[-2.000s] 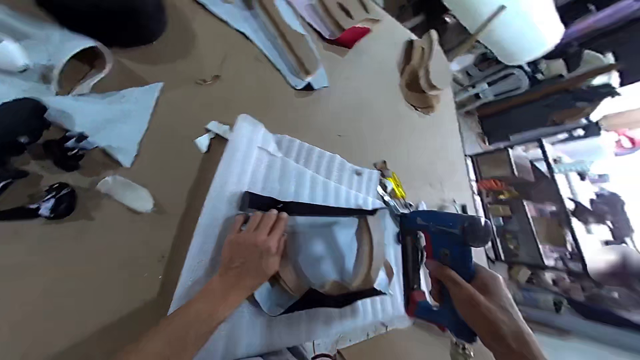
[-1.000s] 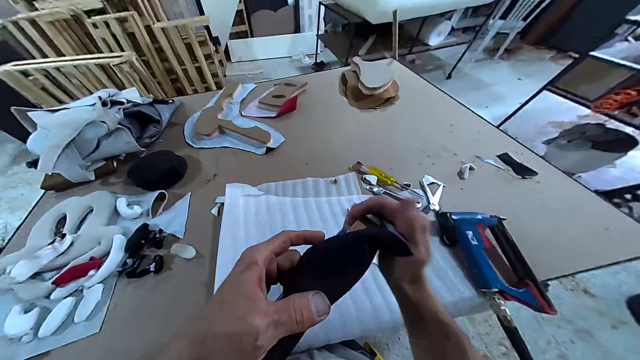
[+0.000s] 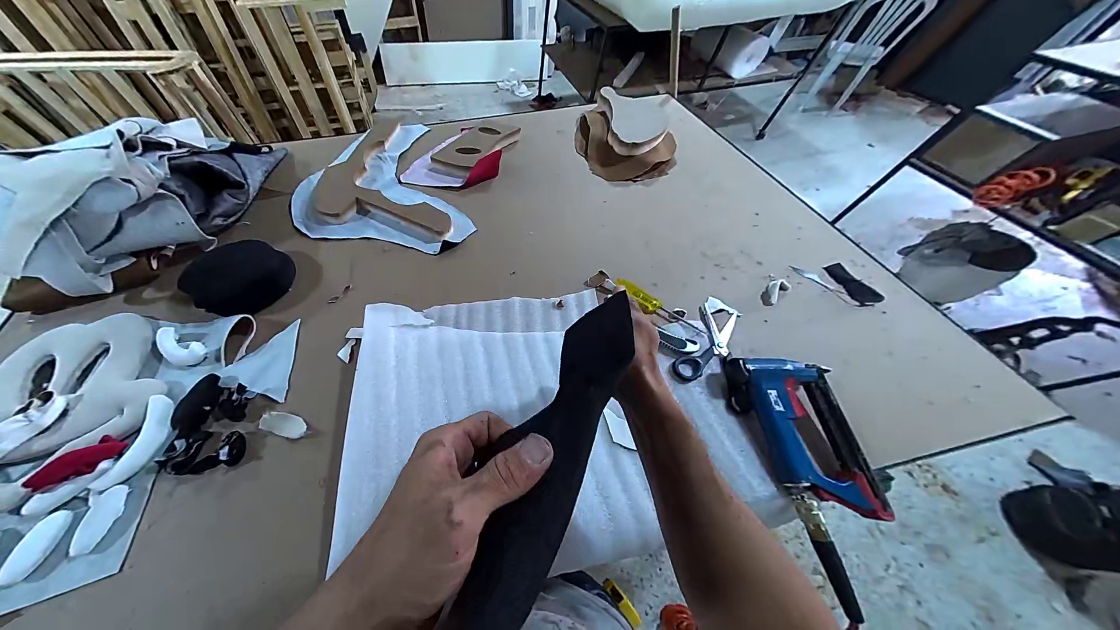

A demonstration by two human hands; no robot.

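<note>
A long piece covered in black fabric is held up over the white foam sheet. My left hand grips its lower part, thumb on top. Behind its upper end is my right hand, its fingers mostly hidden by the fabric. To the right on the foam's edge lies a blue pneumatic stapler with its hose attached. Scissors, a utility knife and a yellow-handled screwdriver lie just beyond my right hand.
Padded white pieces, small black parts and a round black piece are at the left. Farther back are a fabric heap, cut wooden shapes on fabric and stacked brown pieces. A black scrap lies near the right edge.
Two seconds ago my right hand held the stapler beside the piece lying on the foam. The stapler now rests at the right, and both hands hold a black-covered piece raised. The view has turned.
</note>
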